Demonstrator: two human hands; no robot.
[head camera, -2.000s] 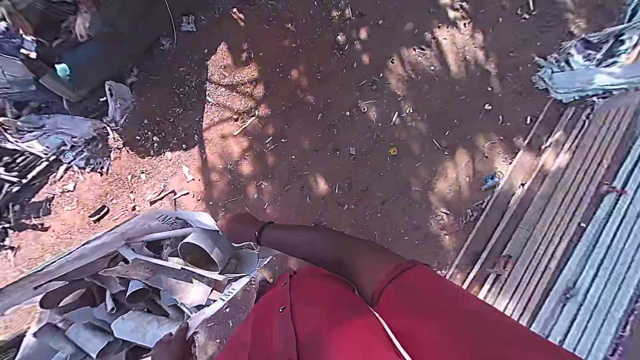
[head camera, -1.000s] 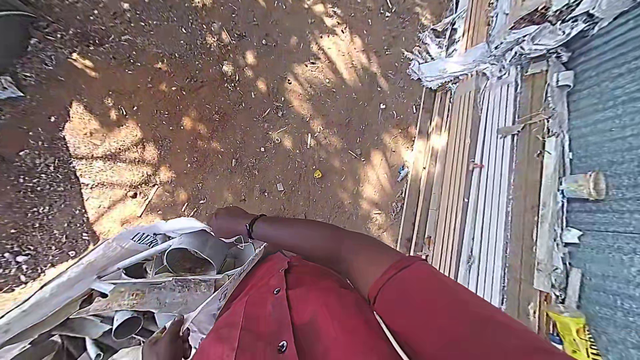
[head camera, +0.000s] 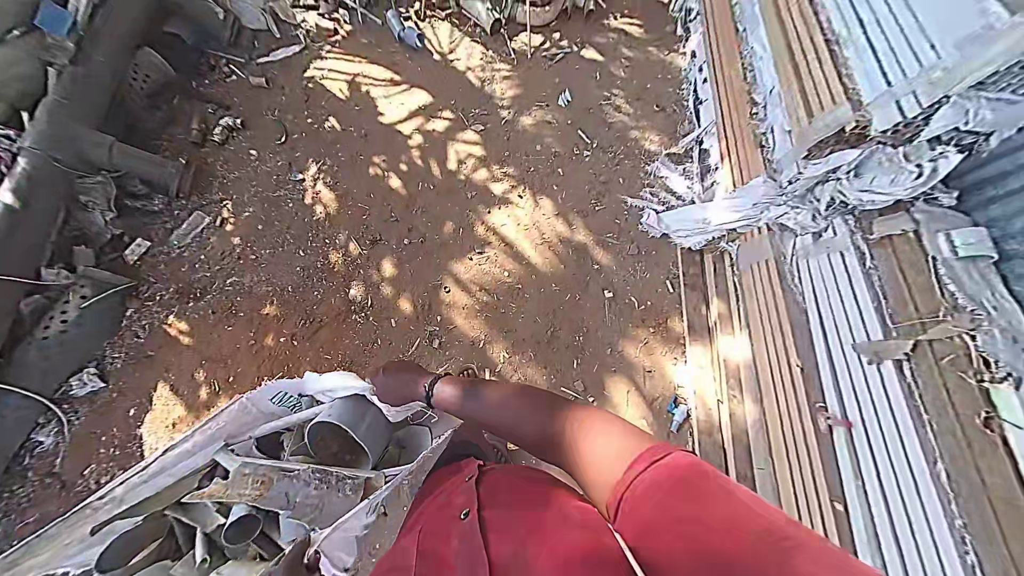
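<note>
My right hand (head camera: 402, 384), with a dark band at its wrist, grips the far rim of a white woven sack (head camera: 340, 382). Grey plastic pipe offcuts fill the sack, among them a wide pipe piece (head camera: 350, 432) close to that hand and a narrower one (head camera: 242, 526) lower down. At the bottom edge my left hand (head camera: 298, 558) is partly in view, at the sack's near side beside the pipe pieces. Its fingers are mostly cut off by the frame, so its hold is unclear.
Long bundled profile strips (head camera: 852, 384) lie on the right, crossed by torn white sacking (head camera: 720, 212). Large grey pipes (head camera: 104, 152) and perforated plastic pieces (head camera: 68, 320) lie at the left. Small scraps dot the dirt ground (head camera: 480, 240), and a blue-grey pipe fitting (head camera: 404, 30) lies at the top.
The view has shifted over the ground; the large pipes at the left now show more. My right hand stays on the sack's rim, and the sack stays in front of me.
</note>
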